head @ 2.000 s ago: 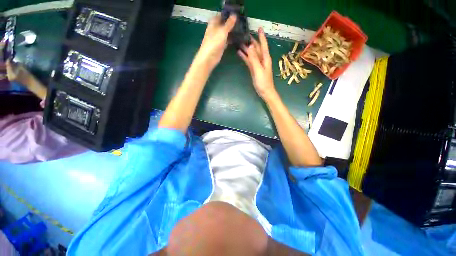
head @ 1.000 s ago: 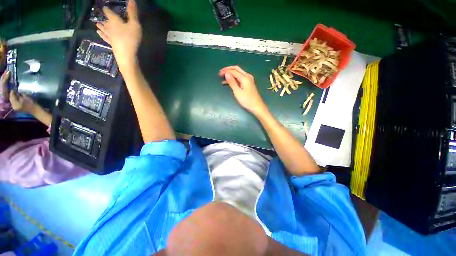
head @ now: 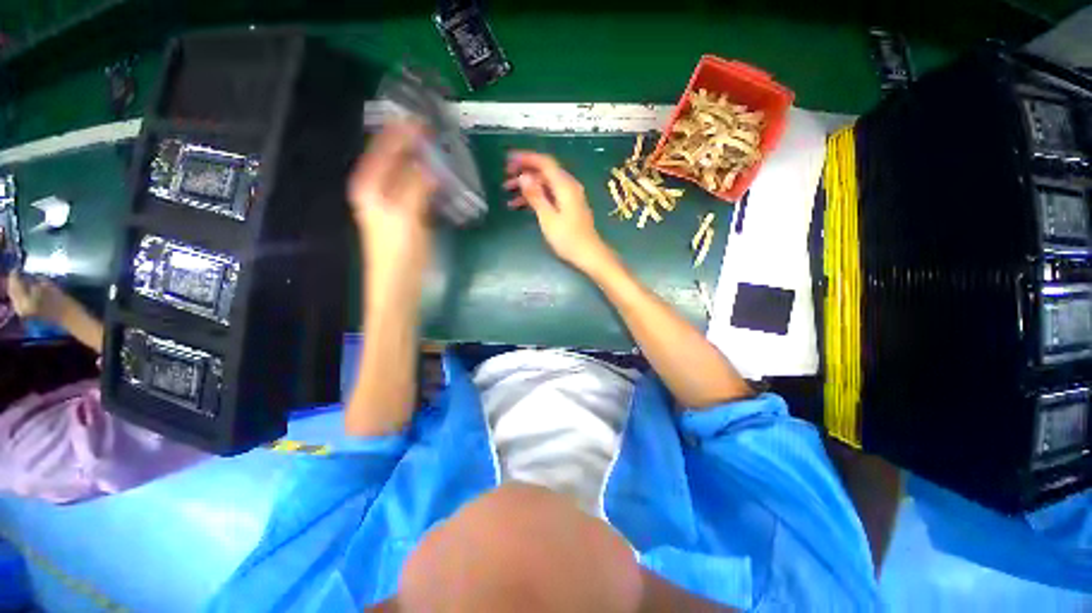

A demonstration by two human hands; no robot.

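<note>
My left hand (head: pixel 393 180) holds an open phone unit (head: pixel 441 150) over the green bench, just right of the black phone tray (head: pixel 281 216); hand and phone are motion-blurred. The tray shows three phones in its pockets, and its far pocket is bare. My right hand (head: pixel 551 204) is over the green mat, fingers loosely curled, with nothing seen in it. It is to the right of the phone, apart from it.
A red bin (head: pixel 772 102) of tan strips stands at the right, with loose strips (head: pixel 644 192) beside it. A white sheet (head: pixel 784 240), yellow edges (head: pixel 842 287) and a black tray stack (head: pixel 940 287) are farther right. Another phone (head: pixel 471 46) lies beyond. Another person's hand (head: pixel 42 299) is far left.
My left hand has lifted a phone from the tray's far pocket and moved it right, over the bench. My right hand has stayed over the mat. The view has shifted slightly.
</note>
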